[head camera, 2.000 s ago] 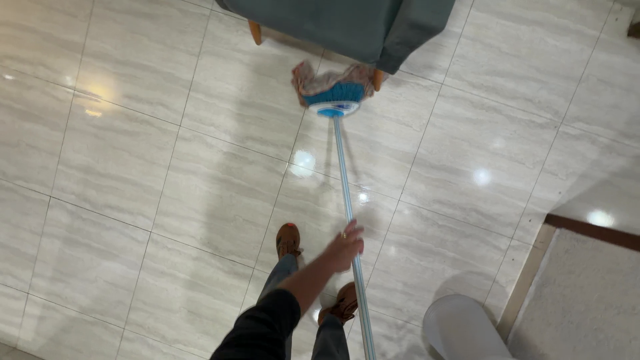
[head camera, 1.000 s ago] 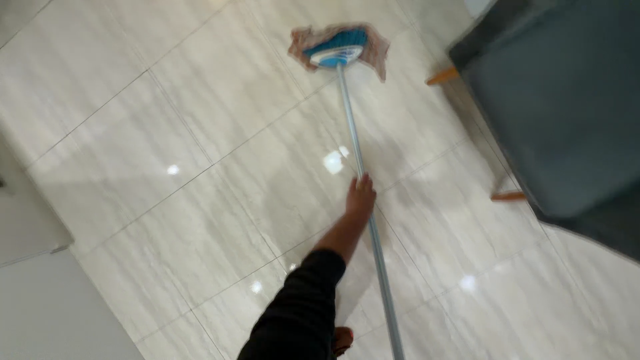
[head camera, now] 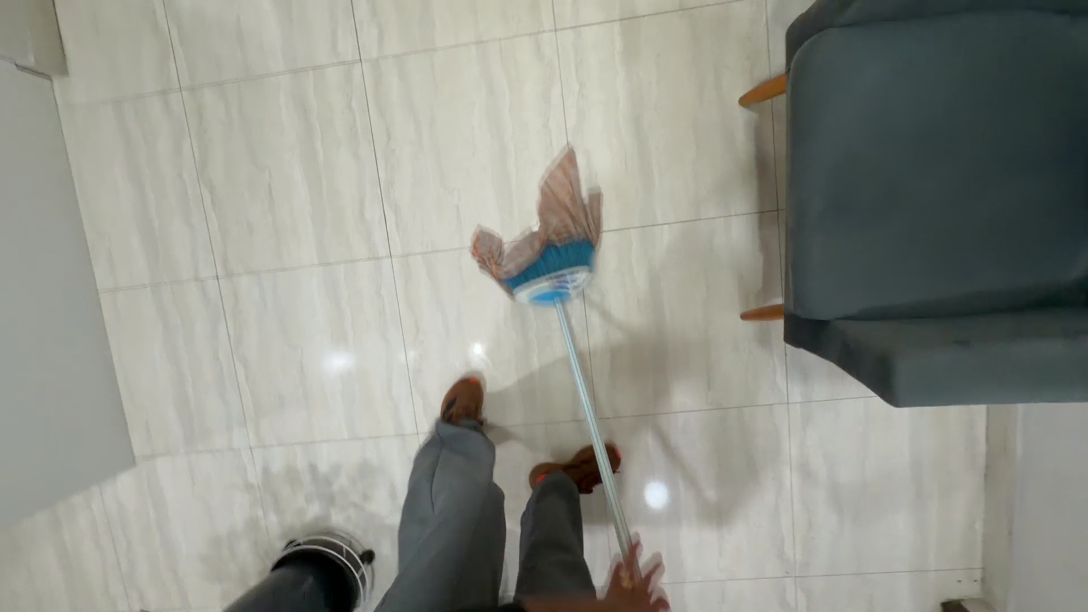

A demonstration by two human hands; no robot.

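A broom with blue bristles (head camera: pixel 552 263) and a pale metal handle (head camera: pixel 585 395) lies across the middle of the head view. Around and beyond its bristles bunches a crumpled pinkish-brown cloth (head camera: pixel 565 200), blurred, on the tiled floor. At the bottom edge, my left hand (head camera: pixel 633 582) is around the handle, its fingers somewhat spread and blurred. The handle's upper end is hidden at or past that hand. My right hand is out of view.
A grey upholstered chair (head camera: pixel 935 170) with wooden legs stands at the right. My brown shoes (head camera: pixel 463 399) are beside the handle. A dark round object with a wire rim (head camera: pixel 319 565) is at lower left, and a pale grey panel (head camera: pixel 55 323) at far left.
The broom head and cloth are nearer my feet than a second ago, and the cloth's shape has changed. My left hand is now low at the frame's edge. The view has turned.
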